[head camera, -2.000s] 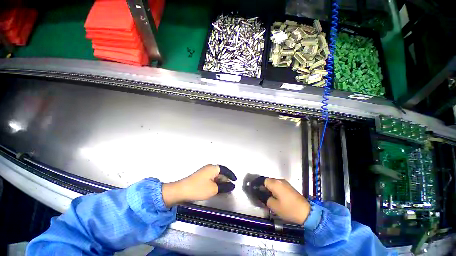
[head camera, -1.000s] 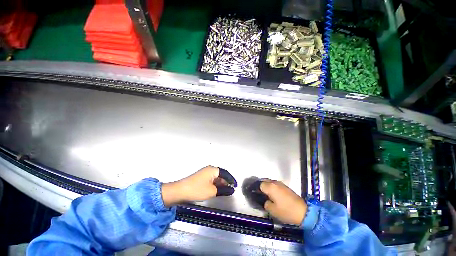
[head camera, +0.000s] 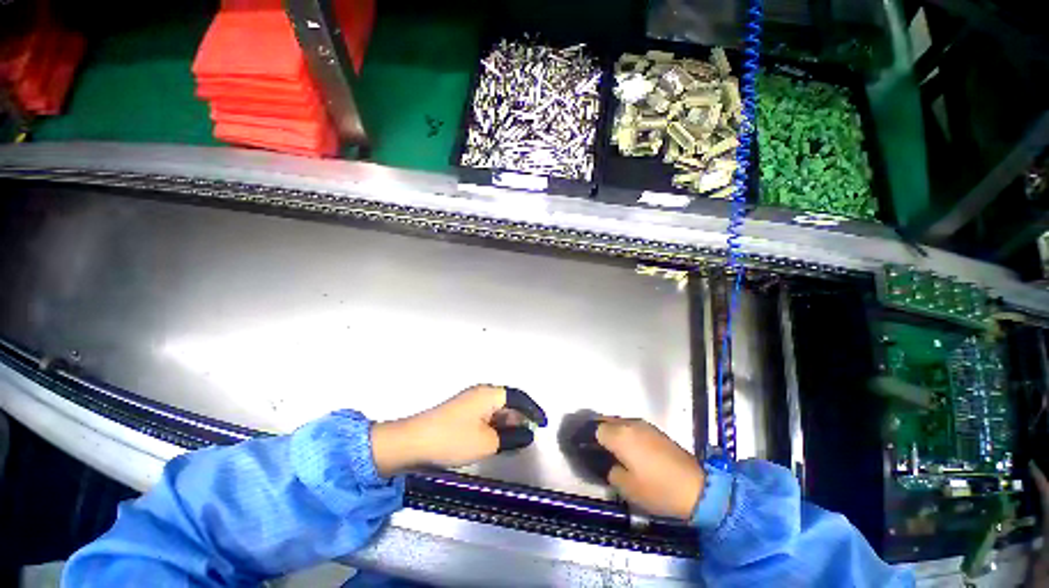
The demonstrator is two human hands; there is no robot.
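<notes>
My left hand, with black finger cots, is over the shiny metal plate near the front rail. Its thumb and finger are curled with a gap between the tips, and I cannot make out anything held. My right hand is just to its right, its black-covered fingers pointing left. Its fingertips are dark and blurred, so I cannot tell whether they hold something. The two hands do not touch. To the right, a green circuit board sits in a black carrier, with a narrow green strip board along its far edge.
Beyond the far rail stand bins of silver parts, cream parts and green parts. Red sheets are stacked at the upper left beside a metal post. A coiled blue cord hangs down to my right wrist.
Both hands stay in nearly the same place. The gap between my left thumb and finger looks slightly wider. The carrier and board sit slightly further right in the picture.
</notes>
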